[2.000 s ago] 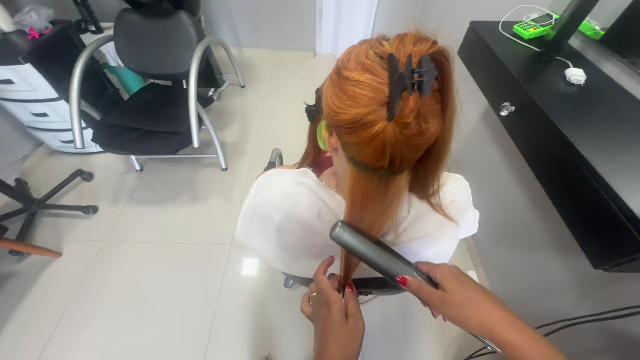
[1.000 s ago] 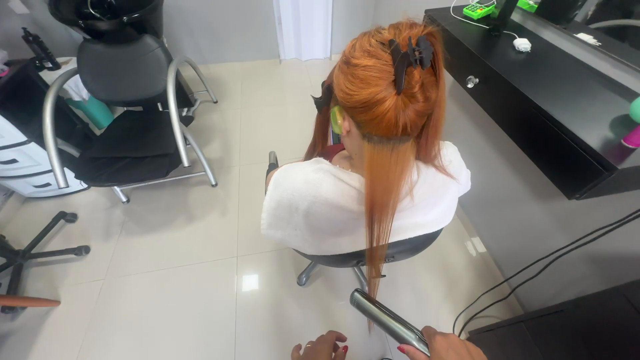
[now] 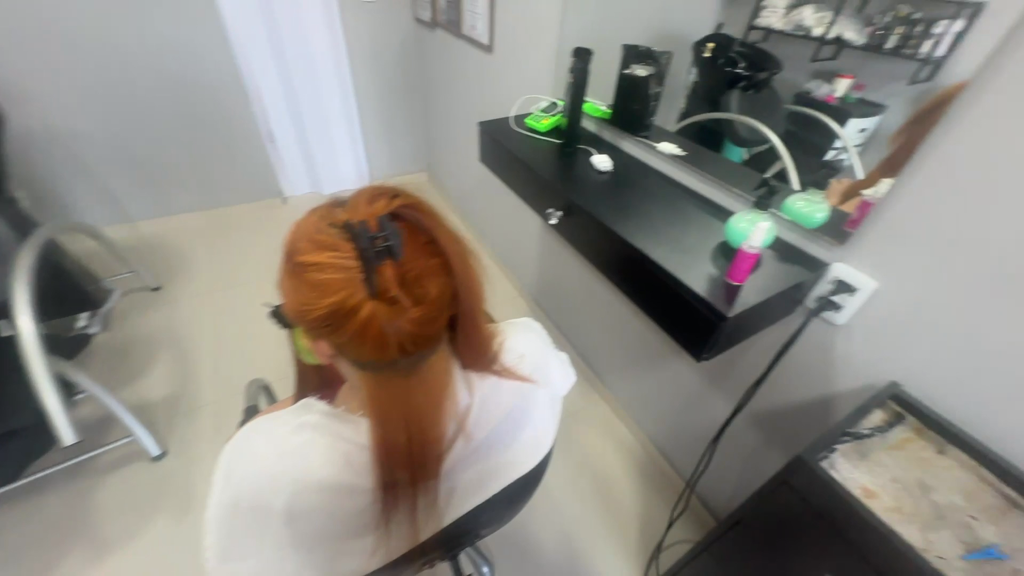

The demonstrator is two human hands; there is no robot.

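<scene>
Neither of my hands shows in the head view now, and the hair straightener is out of sight too. A seated person with long orange hair [image 3: 376,296] has their back to me. A black claw clip [image 3: 374,244] holds the upper hair, while a straight lower section hangs down the back over a white towel [image 3: 280,480]. Another dark clip [image 3: 278,314] sits at the left side of the head. The picture is somewhat blurred.
On the right wall a black shelf [image 3: 632,216] holds a green round object [image 3: 750,230], a pink bottle [image 3: 744,266] and a white plug. Black cables [image 3: 712,448] run down from a wall outlet [image 3: 840,294] beside a dark trolley [image 3: 896,392]. A metal-armed chair [image 3: 36,336] stands left.
The view has swung right. Both hands and the straightener, seen at the hair ends two seconds ago, have left the view. The lower hair section, held then, hangs loose.
</scene>
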